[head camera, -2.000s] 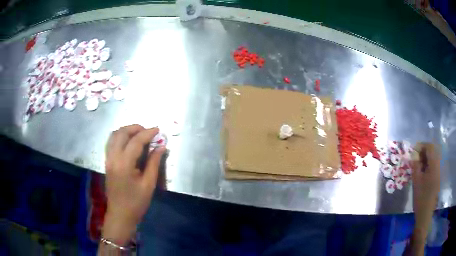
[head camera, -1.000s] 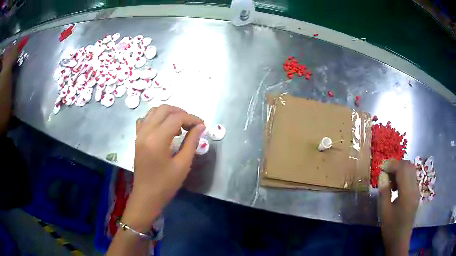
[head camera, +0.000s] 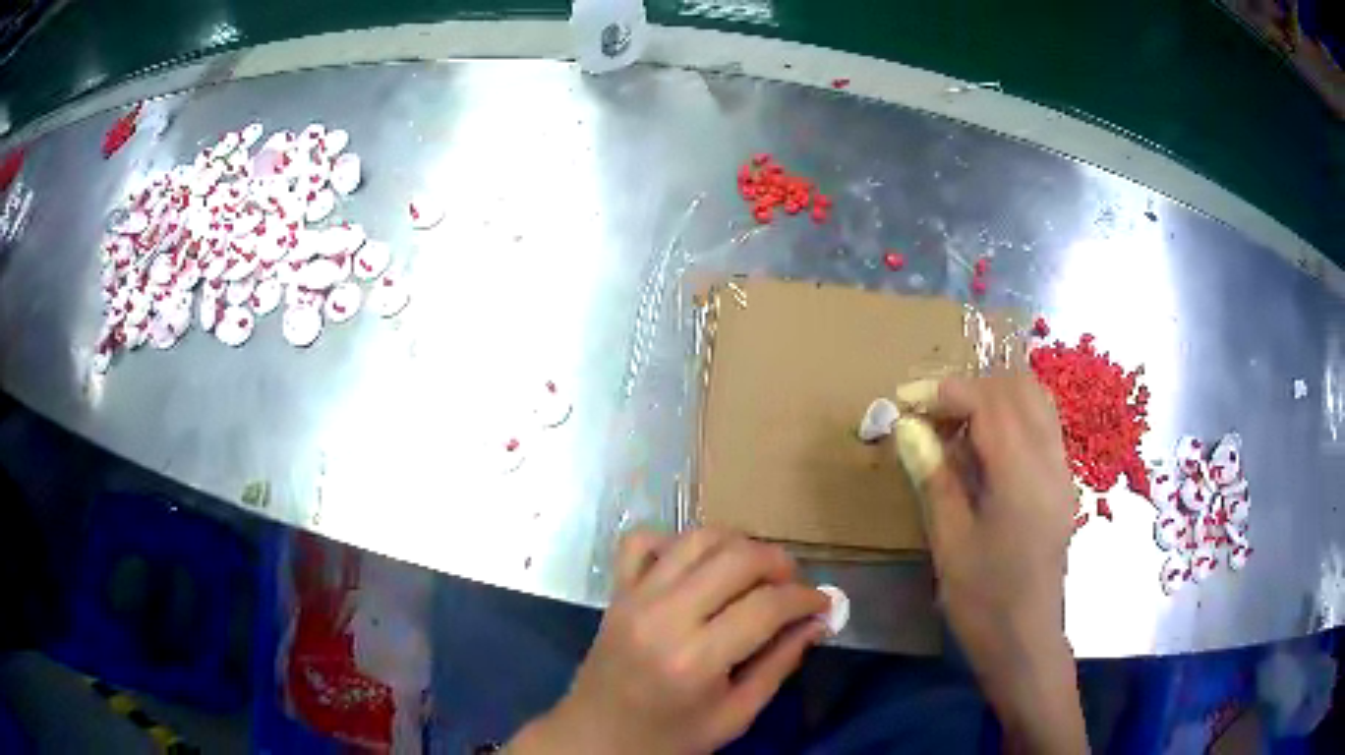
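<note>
My left hand pinches a white disc at the table's front edge, just before the cardboard pad. My right hand is over the right part of the pad. Its thumb and finger, in pale yellow finger cots, are at the right side of the white cap. The fingertips hide what lies between them, so I cannot tell if they grip the cap or a thin stick. Two white discs with red marks lie left of the pad.
A large spread of white discs lies far left, a smaller pile far right. A dense red heap adjoins the pad's right side. A small red cluster lies behind the pad. A white fixture stands at the table's back edge.
My left hand has moved right and toward me, from the discs to the table's front edge by the pad. My right hand has moved left from the red heap to the white cap.
</note>
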